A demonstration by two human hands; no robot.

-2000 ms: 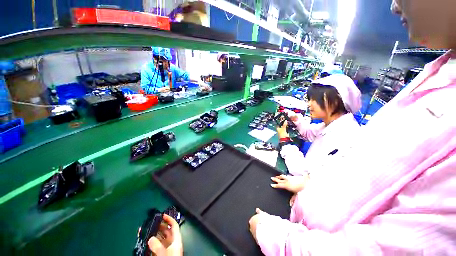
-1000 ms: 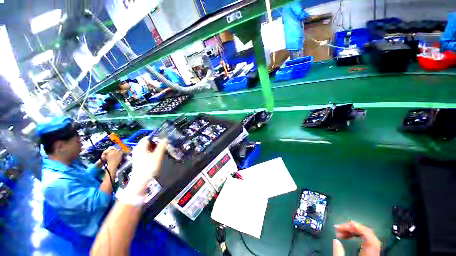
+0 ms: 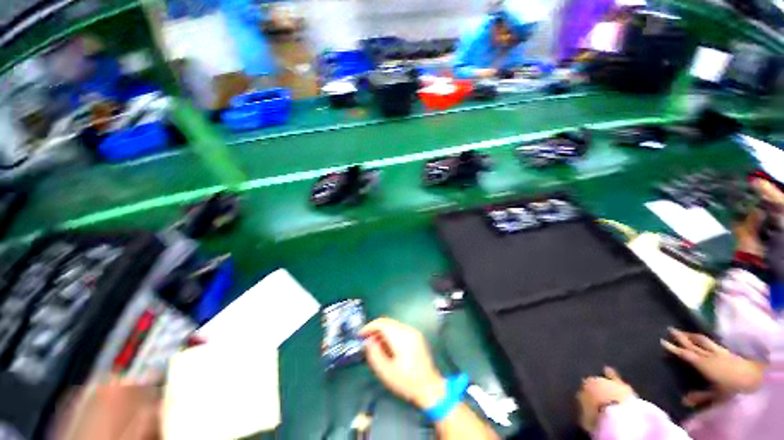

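An open handheld unit with its circuit board up [image 3: 342,331] lies on the green bench in front of me. My right hand [image 3: 397,359], with a blue wristband, has its fingertips at the unit's right edge; whether they grip it is not clear. My left hand [image 3: 112,414] is a blur at the lower left, partly cut off by the bottom edge; whether it holds anything cannot be told. A small dark board [image 3: 448,293] lies right of the unit. Thin cables [image 3: 364,421] lie below the unit.
Paper sheets [image 3: 222,387] and a power supply [image 3: 137,339] are at left, beside a tray of boards [image 3: 64,284]. A nearly empty black tray [image 3: 593,344] is at right, with another person's hands [image 3: 606,400] on it. Open housings [image 3: 344,186] line the belt.
The view has swung right since one second ago. My left hand has left the filled tray and come down to the lower left. My right hand has moved left to the unit's edge.
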